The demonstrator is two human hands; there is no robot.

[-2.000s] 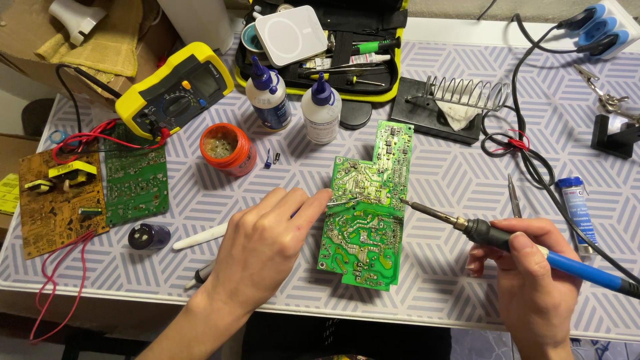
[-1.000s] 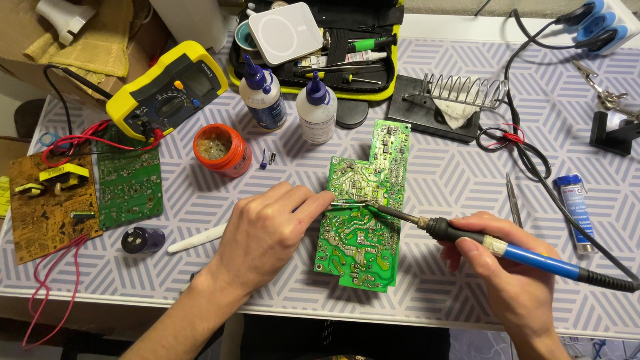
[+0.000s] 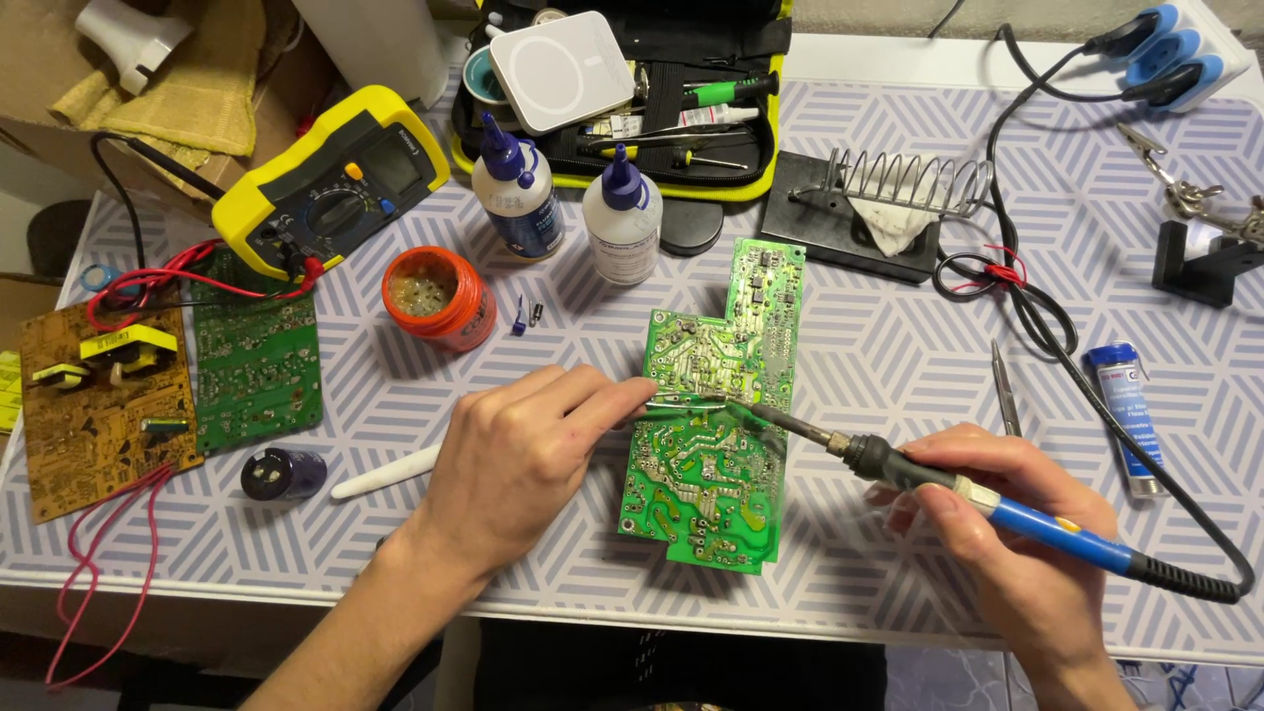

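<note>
A green printed circuit board point(image 3: 706, 474) lies solder side up at the middle of the table. My right hand point(image 3: 997, 523) grips a blue soldering iron point(image 3: 1047, 528), its tip over the board's middle beside metal tweezers point(image 3: 681, 402). Those tweezers are in my left hand point(image 3: 523, 454), pinched at the board's left edge, their points close to the iron's tip. A thin wisp of smoke shows near the tip. Whether the tip touches the board, I cannot tell. Under my left hand a white pen-like tool point(image 3: 385, 471) is partly hidden.
Left of the board stand an open orange jar point(image 3: 444, 306), a capacitor point(image 3: 283, 474) and a yellow multimeter point(image 3: 331, 188). Two white bottles point(image 3: 622, 222) and a tool case point(image 3: 770, 158) are behind. At the right are a soldering iron stand point(image 3: 849, 217), the iron's cable point(image 3: 1136, 444) and a solder tube point(image 3: 1126, 415).
Since two seconds ago the iron's tip has moved left from the board's right edge to its middle, near the tweezers. My left hand has stayed at the board's left edge.
</note>
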